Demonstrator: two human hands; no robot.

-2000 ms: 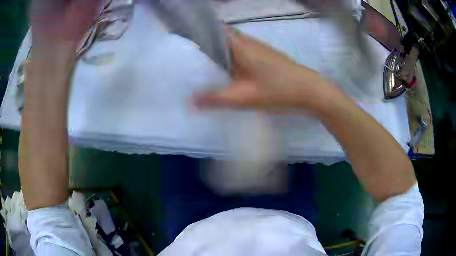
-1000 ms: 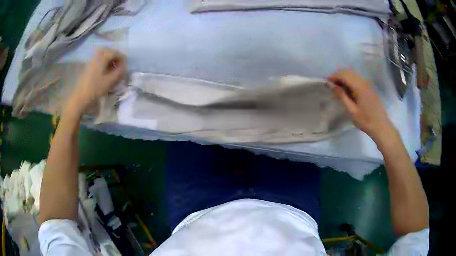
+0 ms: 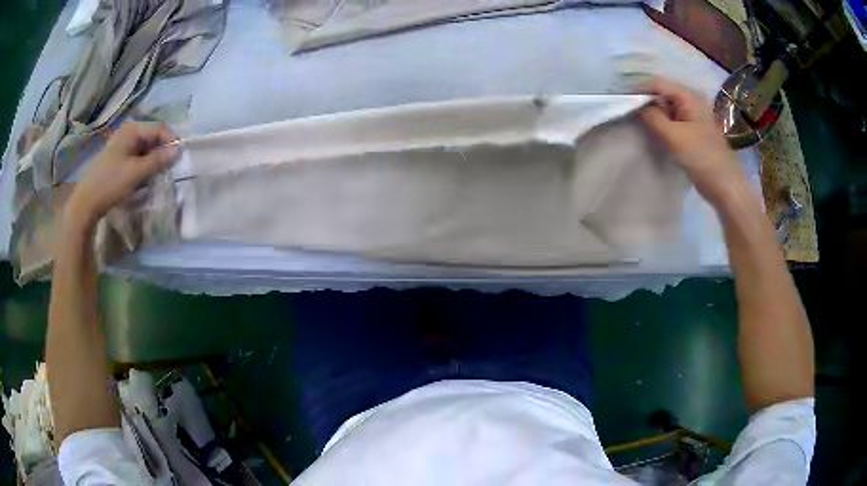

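Observation:
A long beige-grey sleeve piece (image 3: 390,195) lies across the white-covered table in front of me. Its far edge is folded over in a paler band and is pulled taut between my hands. A white patch shows at its left end and another near its right end. My left hand (image 3: 128,166) pinches the far left corner. My right hand (image 3: 689,133) pinches the far right corner. The steam iron (image 3: 747,106) stands at the right end of the table, beyond my right hand, with nothing holding it.
A crumpled heap of unpressed pieces (image 3: 119,57) lies at the left, reaching near my left hand. Pressed pieces (image 3: 409,21) lie at the far side. A speckled tan board (image 3: 791,180) is at the right end. Bundled cut pieces (image 3: 157,427) stand low at the left.
Two seconds ago the hands were blurred and apart over the table. Since one second ago the piece has been drawn out straighter and flatter, its far edge raised away from me, and my left hand is further left.

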